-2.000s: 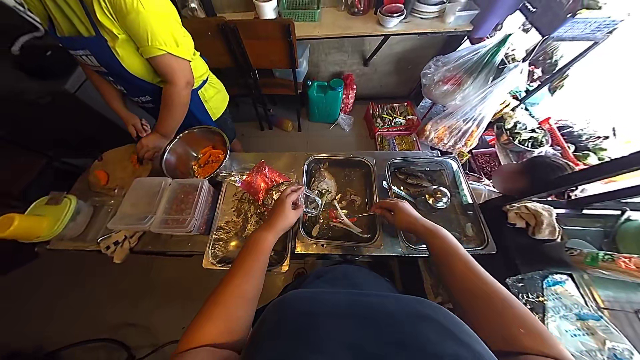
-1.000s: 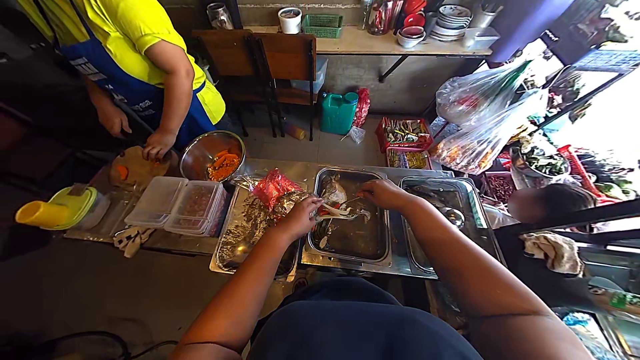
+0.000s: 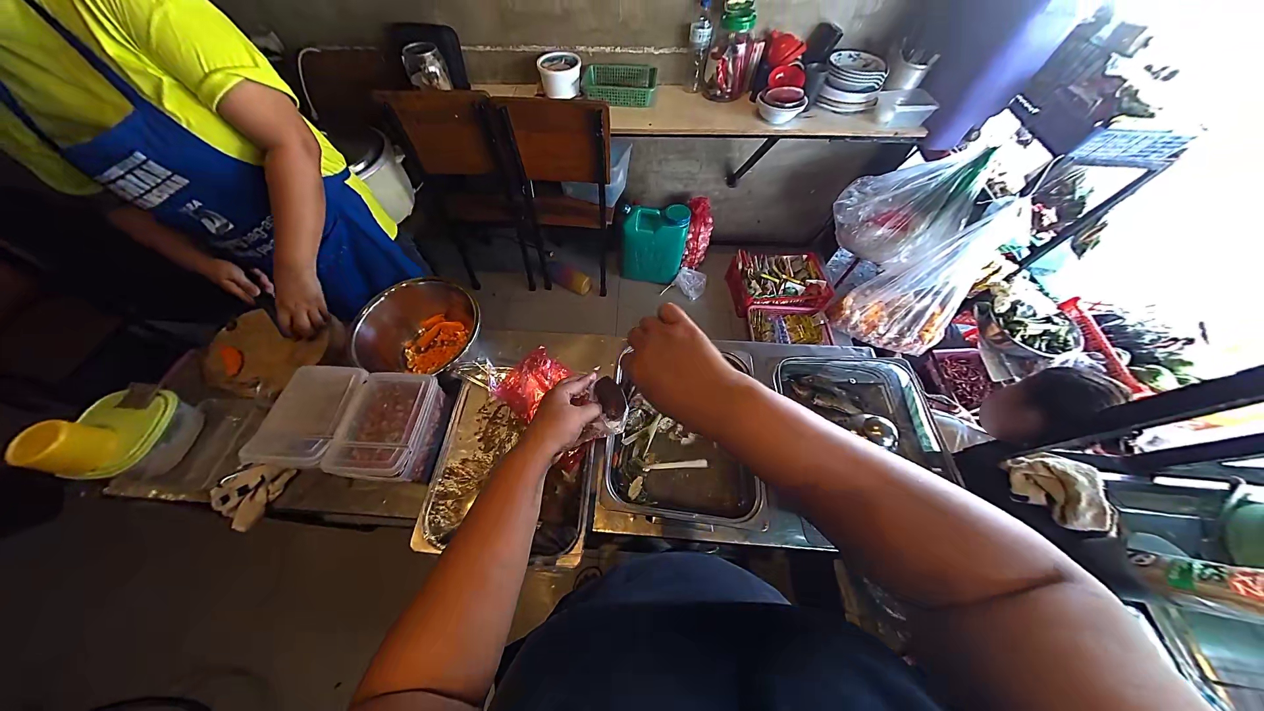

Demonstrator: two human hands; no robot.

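Observation:
My left hand point(image 3: 568, 415) grips a small clear plastic bag point(image 3: 609, 420) between the left and middle trays; a dark rounded thing point(image 3: 610, 395) shows at its fingers. My right hand point(image 3: 676, 355) is raised over the far left corner of the middle metal tray point(image 3: 755, 494), its fingers closed together; whether something is between them is hidden. Pale stalk-like pieces and a white strip point(image 3: 675, 464) lie in that tray. A red plastic bag point(image 3: 533, 383) rests at the far end of the left tray point(image 3: 434, 509), which holds brownish scraps. Fish point(image 3: 828, 393) and a round metal ladle point(image 3: 877, 429) lie in the right tray.
Clear plastic containers point(image 3: 383, 425) and a steel bowl of orange pieces point(image 3: 361, 321) stand on the left. Beyond them a co-worker's hand point(image 3: 299, 301) is on a round cutting board point(image 3: 267, 367). Filled plastic bags point(image 3: 913, 286) hang at the right, near another person's head point(image 3: 1057, 400).
My right hand has moved away from my left hand, toward the middle tray's far side. Pale stalk-like pieces seen at my hands one second ago now lie in the middle tray.

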